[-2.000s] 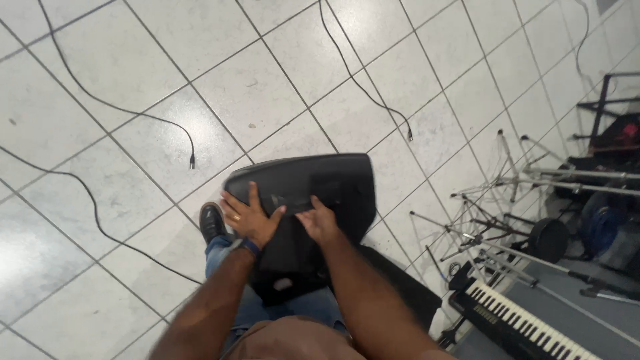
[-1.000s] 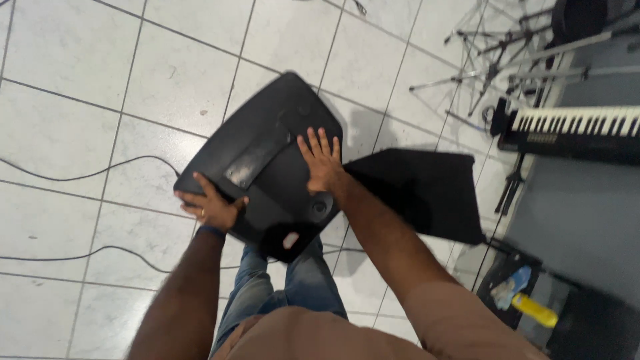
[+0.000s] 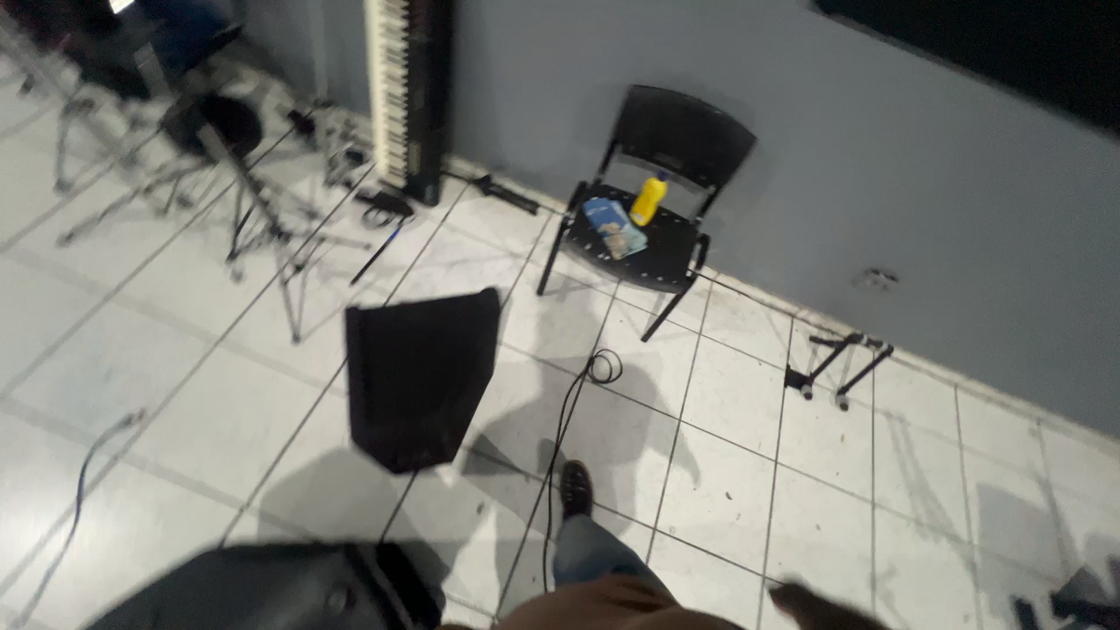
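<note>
Part of my right hand (image 3: 792,602) shows blurred at the bottom edge, right of my body, over the tiled floor; its fingers cannot be made out and nothing is seen in it. My left hand is out of the frame. A black speaker cabinet (image 3: 254,591) is cut off at the bottom left, beside my body. Farther forward, a second black cabinet (image 3: 420,376) lies on the white tiles. A thin black cable (image 3: 569,407) runs from near my shoe up to a small coil.
A black chair (image 3: 687,131) stands by the grey wall, with a yellow bottle (image 3: 648,201) and a cloth (image 3: 615,227) on its seat. An electronic keyboard (image 3: 391,96), metal stands (image 3: 284,236), a small wheeled frame (image 3: 844,363) and a loose cable (image 3: 80,494) are around.
The view has swung far toward the wall and chair. Both hands were on the black speaker cabinet; now my right hand is off it and my left is out of sight.
</note>
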